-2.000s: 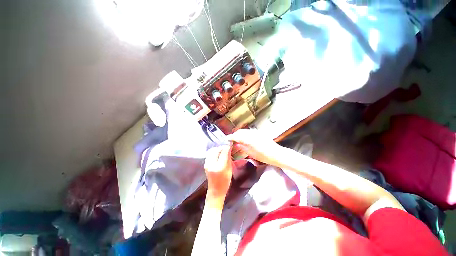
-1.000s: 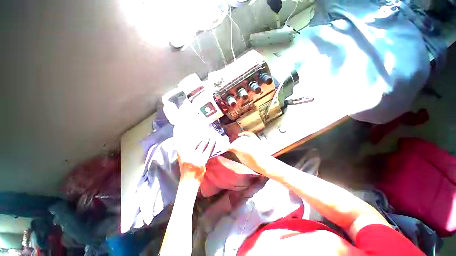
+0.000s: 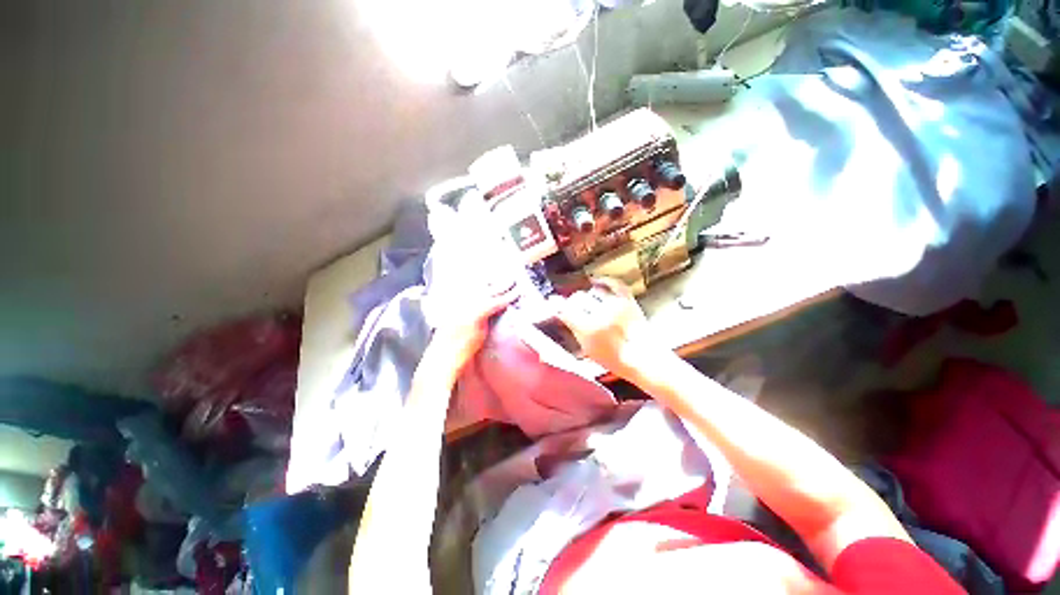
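The overlock machine (image 3: 616,203) stands on the pale table, with its row of dark tension dials (image 3: 613,205) facing me and a square badge on its left part. A garment piece (image 3: 541,378), pinkish in the light, hangs from the needle area over the table edge. My left hand (image 3: 471,312) is on the cloth just left of the needle area, partly lost in glare. My right hand (image 3: 596,321) holds the cloth edge in front of the machine. The fingertips and presser foot are too blurred to tell apart.
More garment pieces lie on the table's left part (image 3: 320,401) and in my lap (image 3: 604,465). A pile of light cloth (image 3: 883,163) lies beyond the machine, with a slim dark tool (image 3: 735,242) beside it. A red cushion or folded cloth (image 3: 982,465) is at the right.
My left hand has moved from beside my right hand to the left, onto the cloth by the machine. More pinkish cloth hangs between my arms. The view has shifted, so the machine appears farther right.
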